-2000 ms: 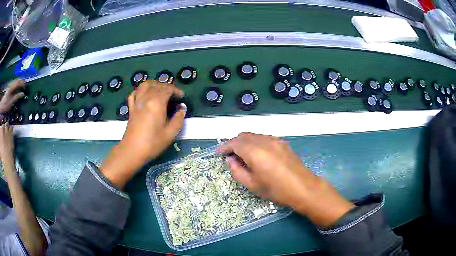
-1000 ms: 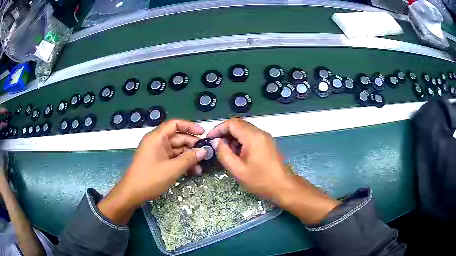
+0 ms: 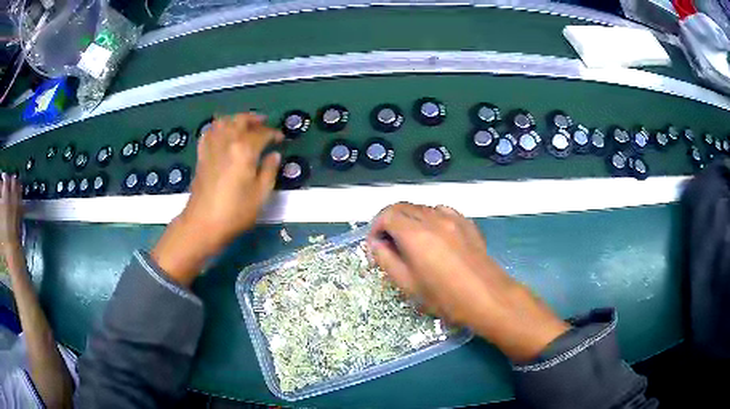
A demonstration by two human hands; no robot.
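Note:
Many black discs with grey-silver round centres, likely speaker units (image 3: 433,157), lie in loose rows on the dark green conveyor belt (image 3: 384,80). My left hand (image 3: 236,156) is over the belt at left of centre, blurred, fingers bent down among the discs; whether it holds one is hidden. A disc (image 3: 293,171) lies just right of its thumb. A clear parts tray (image 3: 258,351) heaped with tiny pale yellow-green pieces (image 3: 328,319) sits on the green worktop. My right hand (image 3: 436,260) is over its upper right edge, fingertips bunched at the pieces; any piece held is too small to tell.
A white rail (image 3: 496,200) runs between belt and worktop (image 3: 552,256). Clear bags and a blue packet (image 3: 48,101) are top left, a white pad (image 3: 615,46) top right. Another person's arm (image 3: 32,311) is at the left edge, a dark sleeve (image 3: 708,264) at the right edge.
My hands held a disc together above the tray; they have parted. My left hand moved up-left over the belt, my right hand right and slightly down to the tray. The discs shifted right along the belt.

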